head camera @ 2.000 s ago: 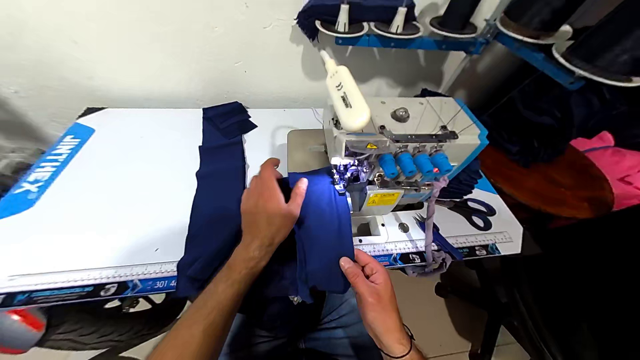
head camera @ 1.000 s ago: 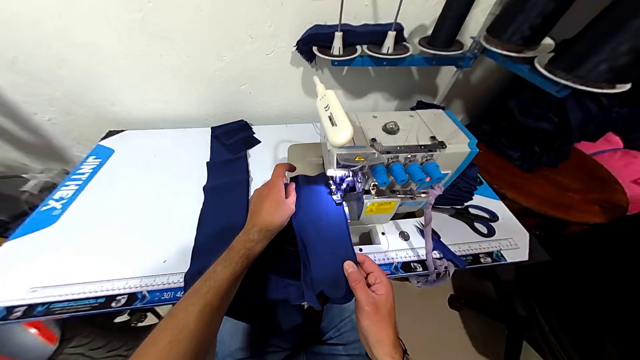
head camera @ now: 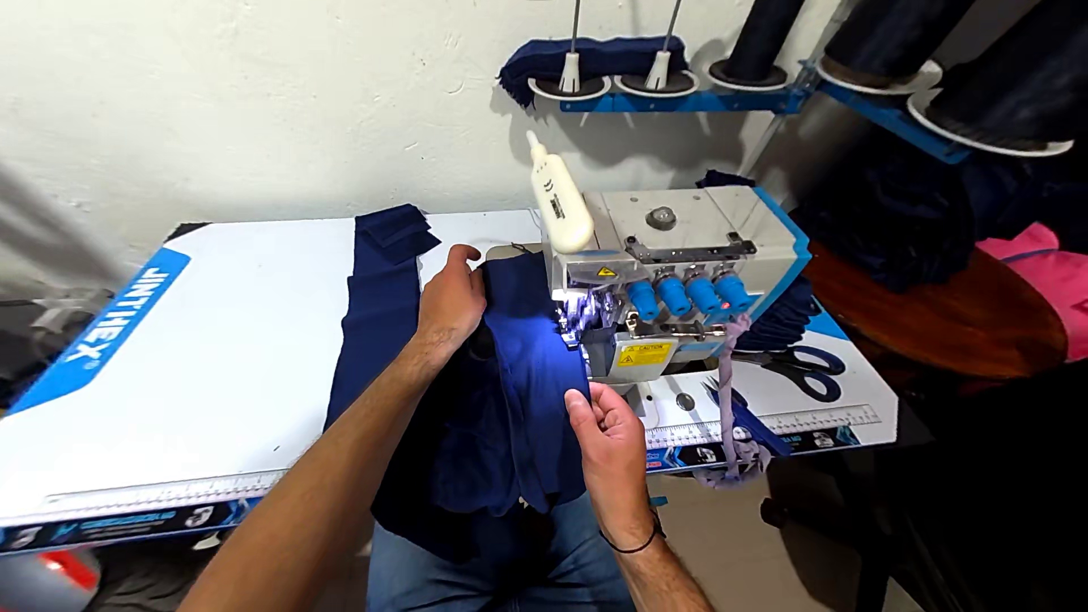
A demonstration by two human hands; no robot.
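Navy blue fabric (head camera: 540, 365) lies under the lit needle area of a white and blue overlock sewing machine (head camera: 680, 246) and hangs down over my lap. My left hand (head camera: 450, 302) rests at the fabric's left edge beside the machine, its fingers partly bent; whether it grips the cloth is hard to see. Near the front, my right hand (head camera: 608, 438) pinches the fabric's right edge between thumb and fingers. Left of my left hand, a long strip of folded navy fabric (head camera: 374, 314) lies on the white table (head camera: 212, 357).
Scissors (head camera: 803, 370) and small blue-handled snips (head camera: 748, 421) lie right of the machine. A twisted pale cloth strip (head camera: 727, 399) hangs there. A white lamp (head camera: 561, 200) stands over the needle area. Thread cones (head camera: 765, 42) sit on a blue rack above. A round wooden stool (head camera: 943, 314) is at right.
The navy fabric has moved farther back along the needle area, and my left hand has moved back with it. My right hand still holds the edge nearer the machine's front.
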